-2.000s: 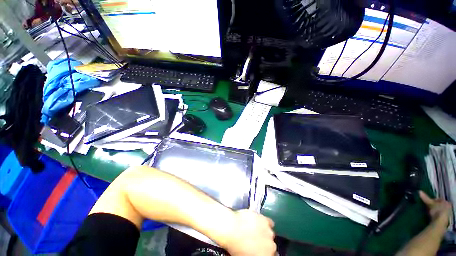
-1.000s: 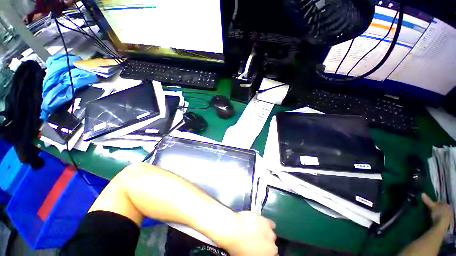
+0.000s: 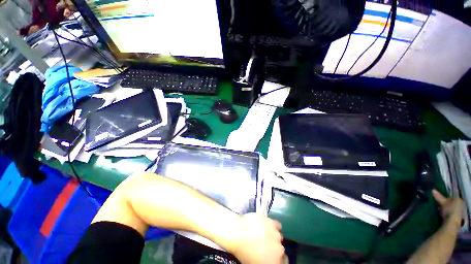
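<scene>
A glossy black screen unit [image 3: 209, 172] lies on white paper at the bench's front edge, reflecting light. My left forearm crosses its lower part. My left hand [image 3: 260, 240] is curled at its lower right corner; the fingers' far side is hidden, so I cannot tell if it grips anything. My right hand [image 3: 450, 209] is at the far right, beside an upright-edged stack of papers [image 3: 454, 172], partly blurred; its grip is unclear. A black barcode scanner [image 3: 405, 214] lies just left of my right hand.
Paper-interleaved screen units lie in a right stack [image 3: 328, 142] and a left stack [image 3: 126, 118]. Between them are a printed label strip [image 3: 251, 126] and two black mice [image 3: 225, 111]. Keyboards [image 3: 170, 81] and lit monitors [image 3: 160, 31] stand behind. A blue bin [image 3: 77, 221] is at lower left.
The camera view has shifted slightly. Both hands keep nearly the same places, and the screen units and stacks have not visibly moved.
</scene>
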